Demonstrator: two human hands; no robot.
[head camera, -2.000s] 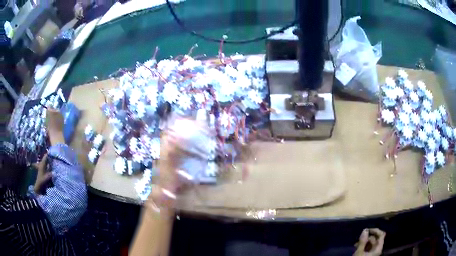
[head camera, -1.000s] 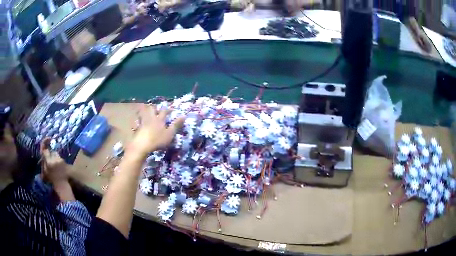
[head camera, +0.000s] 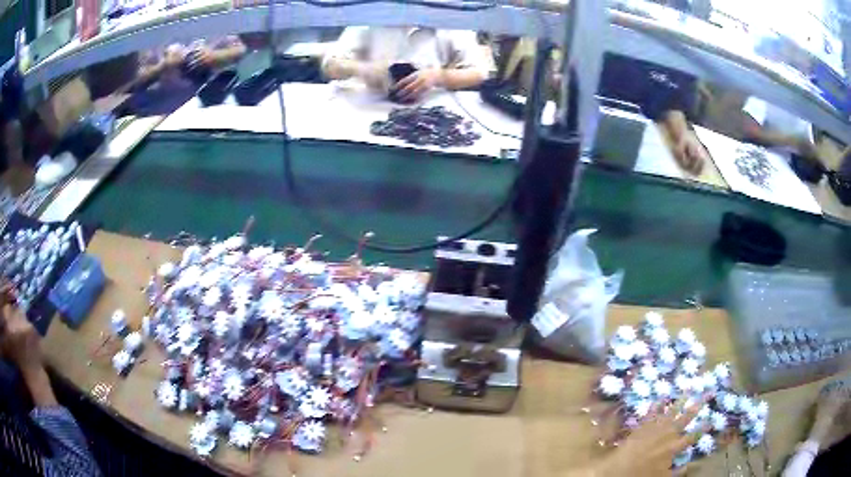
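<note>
A large tangled heap of small motors with white star wheels and thin red wires (head camera: 271, 335) lies left of centre. A smaller cluster of motors, most white wheels facing up (head camera: 653, 368), lies on the right. My right hand (head camera: 653, 442) is at the bottom edge, blurred, its fingers over the near side of this cluster; whether it holds a motor cannot be told. My left hand is not in view. A thick black screwdriver (head camera: 546, 224) hangs slanted above the silver metal box with a dark mechanism (head camera: 469, 368).
A cardboard mat (head camera: 448, 447) lies before the box. A crumpled clear bag (head camera: 580, 298) stands beside it. A clear tray (head camera: 788, 321) and a neighbour's hand (head camera: 830, 410) are at right. A blue box (head camera: 76, 289) and another person's arm (head camera: 33, 373) are at left. People sit opposite.
The view has tilted up and shifted right, showing the far bench. My left hand, over the large heap before, has left the picture. My right hand now shows at the right cluster.
</note>
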